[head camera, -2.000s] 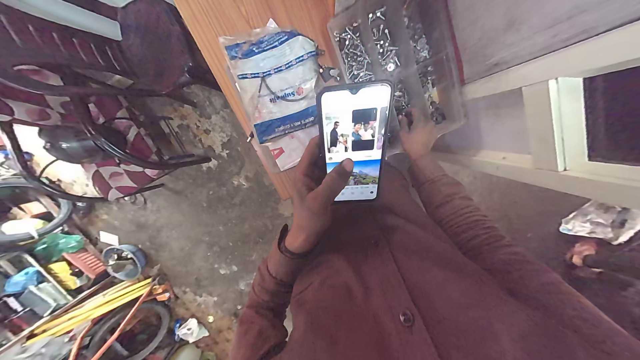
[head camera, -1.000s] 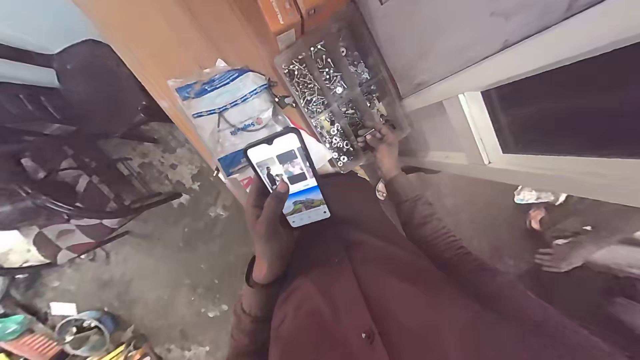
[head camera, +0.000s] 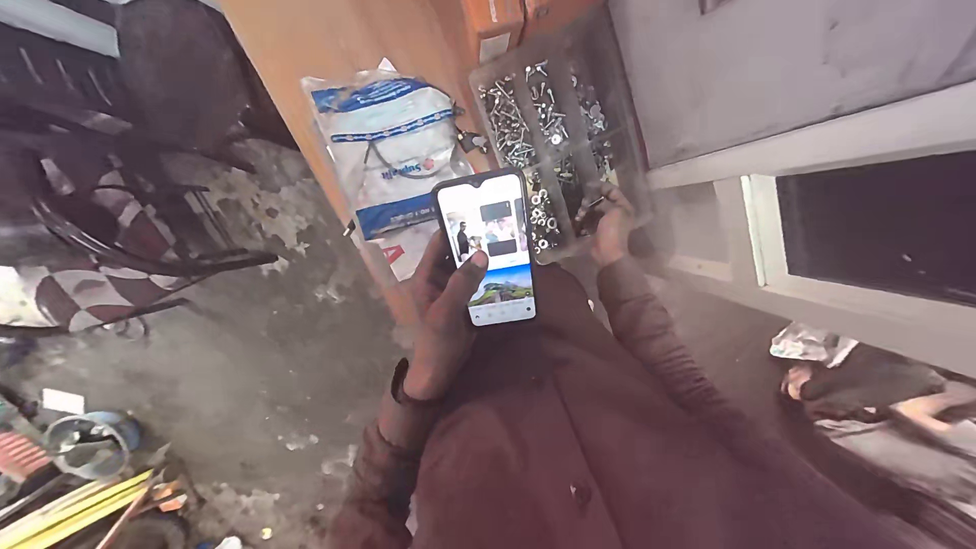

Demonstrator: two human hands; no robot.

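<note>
A smartphone (head camera: 492, 248) with a lit screen is held upright in my left hand (head camera: 450, 305), whose thumb rests over the glass. To its right, my right hand (head camera: 612, 225) is at the near right part of a clear plastic compartment box (head camera: 637, 152), with its fingers over one of the compartments; whether they pinch a small part cannot be made out. Screws (head camera: 507, 126) fill the compartments farther up, and nuts and washers (head camera: 543, 221) lie in the one beside the phone. Left of the box is a printed clear plastic bag (head camera: 389, 156) with a dark cable in it.
Orange boxes (head camera: 496, 27) stand beyond the compartment box on the wooden table (head camera: 305, 46). Metal-framed chairs (head camera: 114, 259) are at the left, a bucket (head camera: 88, 446) and yellow lengths (head camera: 91, 511) at the lower left. A white frame (head camera: 762, 229) runs along the right. Another person's hand (head camera: 797, 381) shows lower right.
My right hand has moved from the near edge of the compartment box to over its compartments. The phone stays in my left hand. The view has shifted.
</note>
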